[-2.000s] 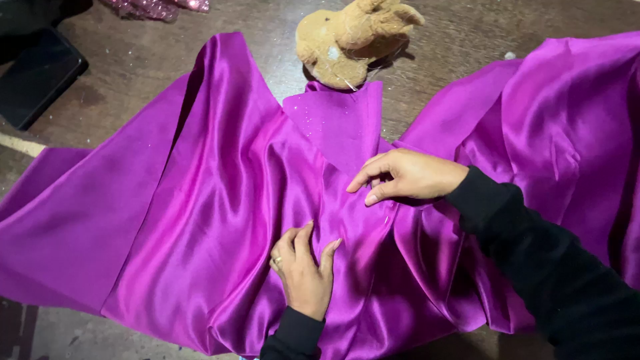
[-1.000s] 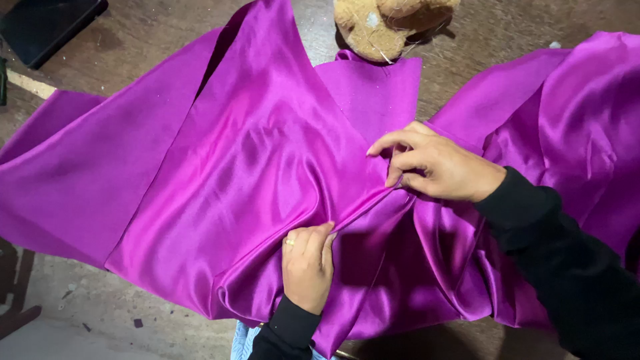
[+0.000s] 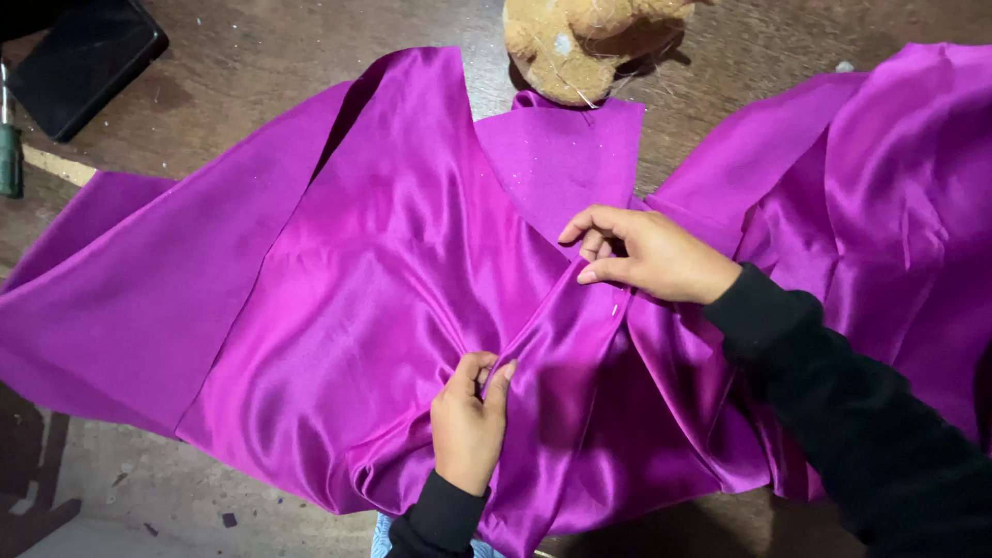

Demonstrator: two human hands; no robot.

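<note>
Glossy magenta satin fabric (image 3: pixel 341 310) lies in folds across the wooden table, its duller underside showing at the left. My left hand (image 3: pixel 470 415), low in the middle, pinches a raised fold of the satin between thumb and fingers. Up and to the right, my right hand (image 3: pixel 647 252) is at the upper end of that same fold, thumb and fingers curled near each other; whether they grip the cloth I cannot tell. A small white pin or stitch (image 3: pixel 615 310) shows just below my right hand.
A tan plush object (image 3: pixel 570 66) with thread strands on it rests at the top, touching the fabric's upper edge. A black phone (image 3: pixel 85 66) lies at the upper left. Beside it is a tool with a green handle (image 3: pixel 10 161). The wooden table's surface (image 3: pixel 256 46) shows behind the satin.
Two seconds ago my left hand lay spread on the satin; now it pinches a fold. The fold between my hands has been raised since then. My right hand stays near the middle.
</note>
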